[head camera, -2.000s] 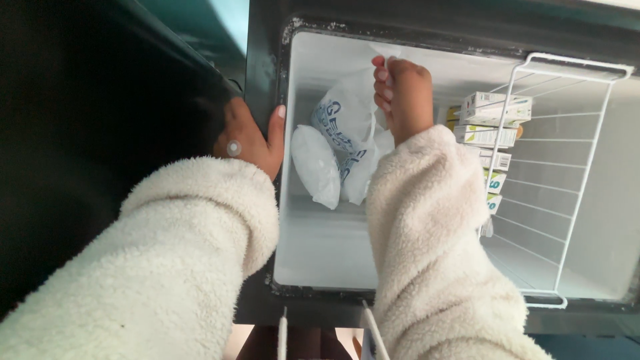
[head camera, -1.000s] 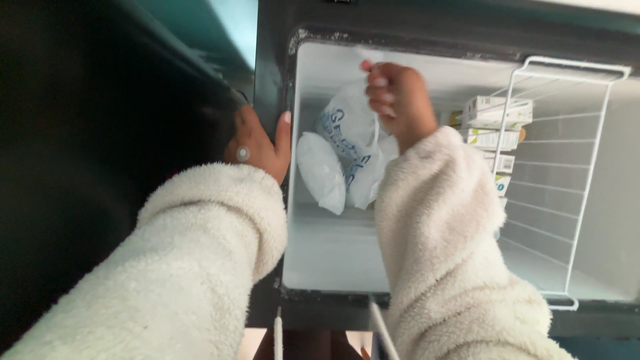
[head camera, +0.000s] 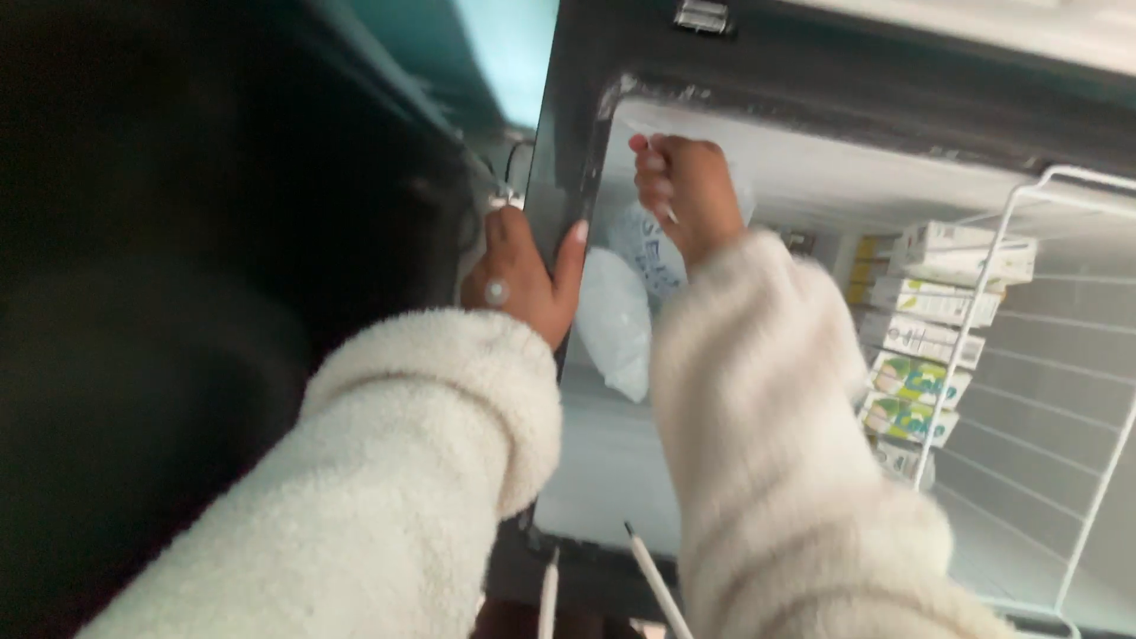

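Observation:
My left hand (head camera: 524,284), with a ring on one finger, rests on the dark left rim of a chest freezer (head camera: 581,115); the thumb lies along the inner edge. Inside the freezer, my right hand (head camera: 688,191) is closed in a fist on the top of a printed white plastic bag (head camera: 652,253), near the far left corner. My forearm and sleeve hide much of this bag. Just left of it, against the freezer's left wall, lies a white filled plastic bag (head camera: 615,319).
Several cartons (head camera: 919,382) are stacked at the right behind a white wire basket (head camera: 998,235). The dark raised lid (head camera: 222,266) fills the left side. Two pale drawstrings (head camera: 657,581) hang at the bottom. A metal latch part (head camera: 701,16) sits on the far rim.
The view has tilted and shifted. My left hand stays at the freezer's left rim, and my right hand stays closed on the printed bag's top.

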